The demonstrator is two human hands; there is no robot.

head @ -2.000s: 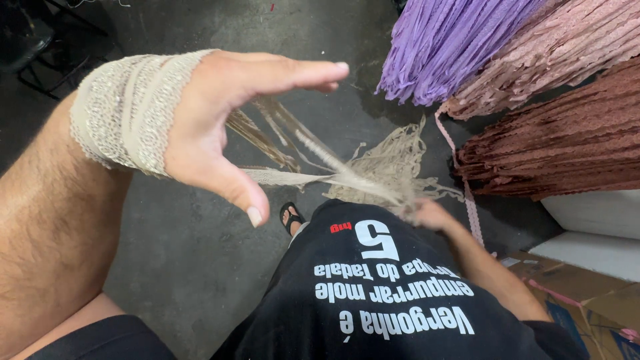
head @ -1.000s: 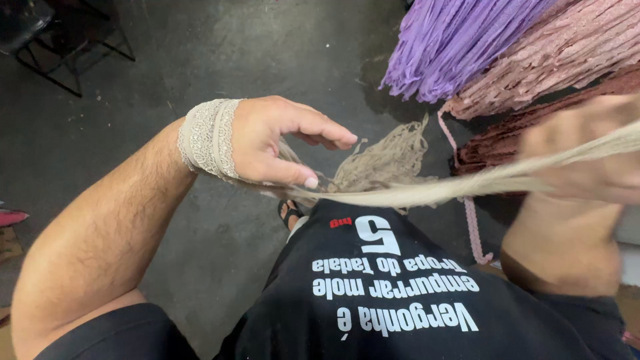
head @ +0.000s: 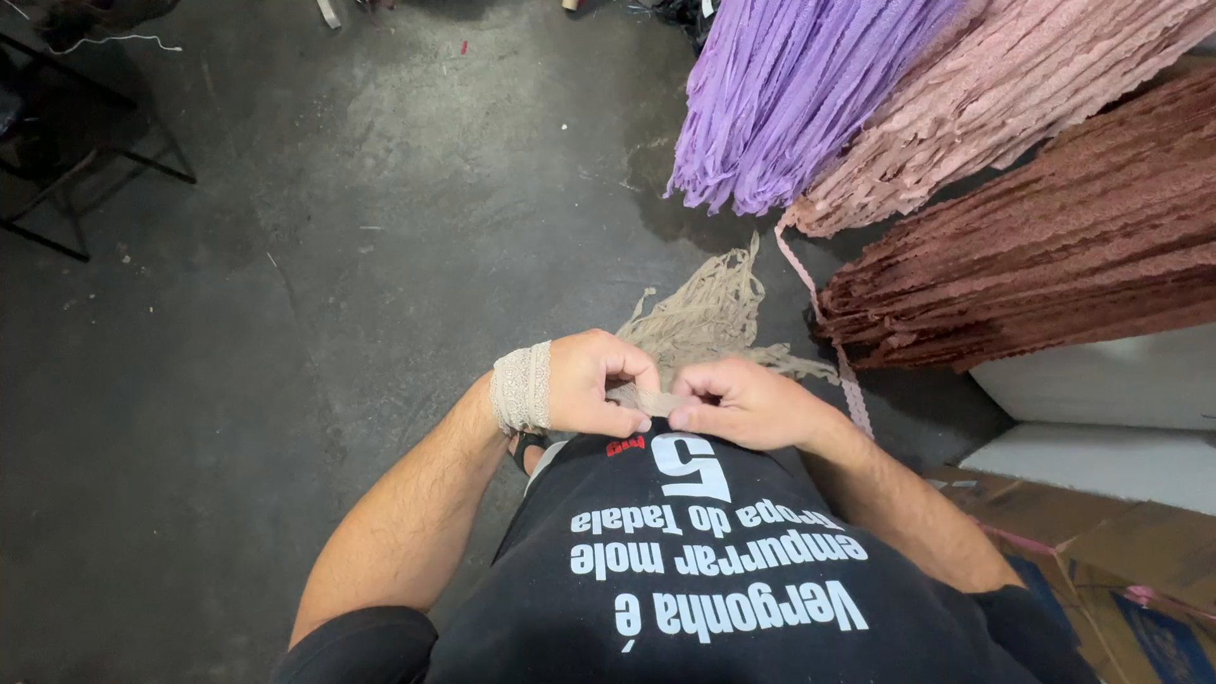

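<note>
Beige lace trim (head: pixel 521 388) is wound in several turns around my left wrist and the base of the hand. My left hand (head: pixel 598 385) pinches a flat stretch of the beige trim (head: pixel 662 404) just in front of my black T-shirt. Close beside it on the right, my right hand (head: pixel 746 404) grips the same stretch between thumb and curled fingers. Beyond both hands, a loose beige heap of trim strands (head: pixel 708 309) hangs or lies low; its lower part is hidden behind my hands.
Purple lace strands (head: pixel 807 95), pink lace strands (head: pixel 950 114) and brown lace strands (head: pixel 1035 237) hang in bundles at the right. A pink strip (head: pixel 850 385) trails below them. Cardboard boxes (head: pixel 1073 541) stand lower right. Dark metal legs (head: pixel 142 166) stand on the concrete floor (head: pixel 380 190) at the left.
My right hand, raised at the right with long beige strands a second ago, has come back beside my left hand. The left fingers, apart earlier, have closed on the trim.
</note>
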